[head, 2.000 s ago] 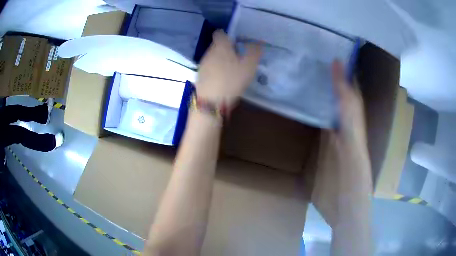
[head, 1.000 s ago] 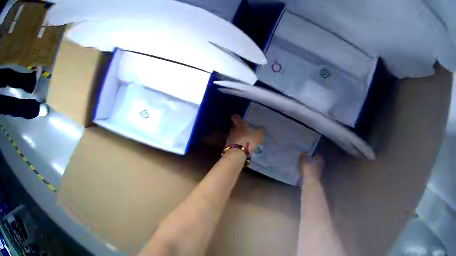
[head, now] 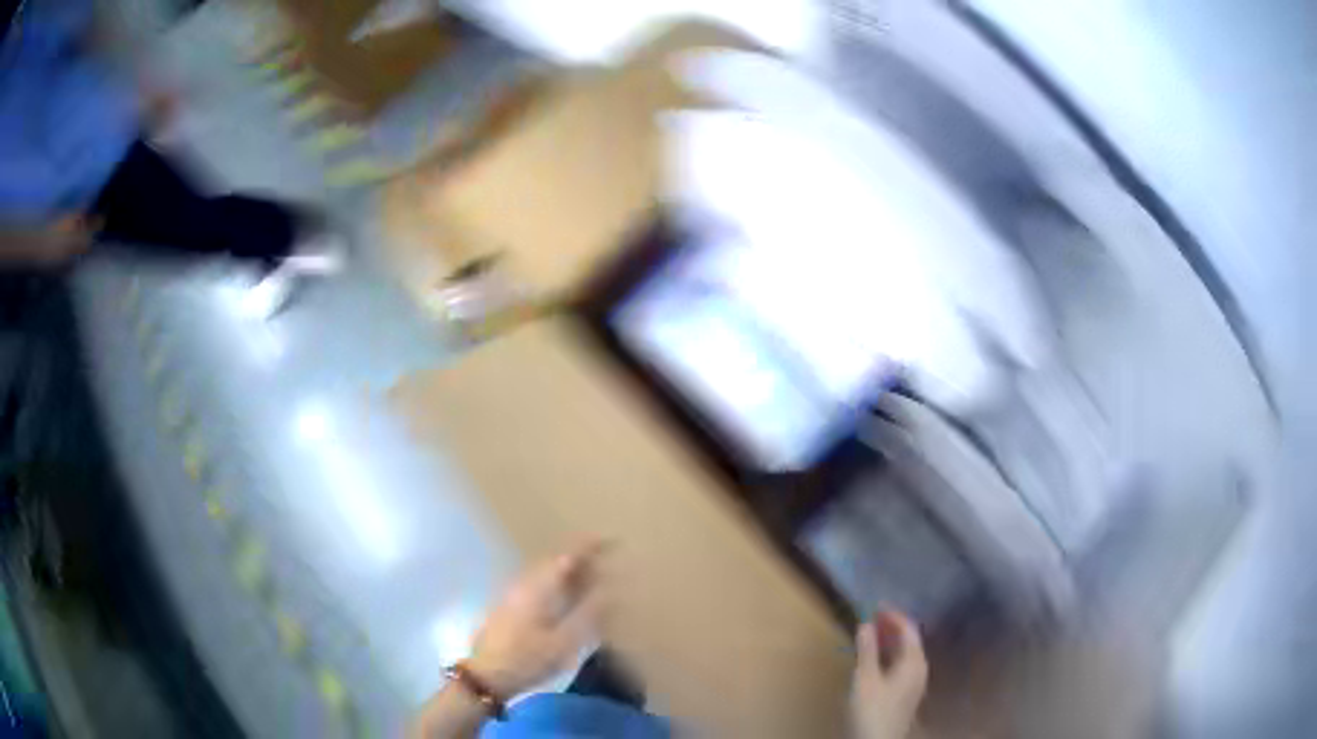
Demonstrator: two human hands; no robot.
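Note:
The picture is badly blurred. A brown shipping carton, with its near flap (head: pixel 636 505) folded outward, holds blue and white gift boxes. One open gift box (head: pixel 737 354) is bright inside; another gift box (head: pixel 903 541) beside it is darker. My left hand (head: pixel 542 621) is over the flap's outer edge, fingers partly curled, with nothing seen in it. My right hand (head: pixel 888 667) is at the carton's near side by the darker box, cut off by the lower edge; whether it touches anything is unclear.
A person in blue top and dark trousers (head: pixel 202 210) stands at the upper left. Yellow-black floor tape (head: pixel 246 556) runs down the left. Another brown carton (head: pixel 361 51) is at the top. White lid flaps (head: pixel 867 217) stand above the boxes.
The view has swung and tilted. Both hands have come away from inside the lower gift box, towards the carton's near side. The person at the left now shows more fully.

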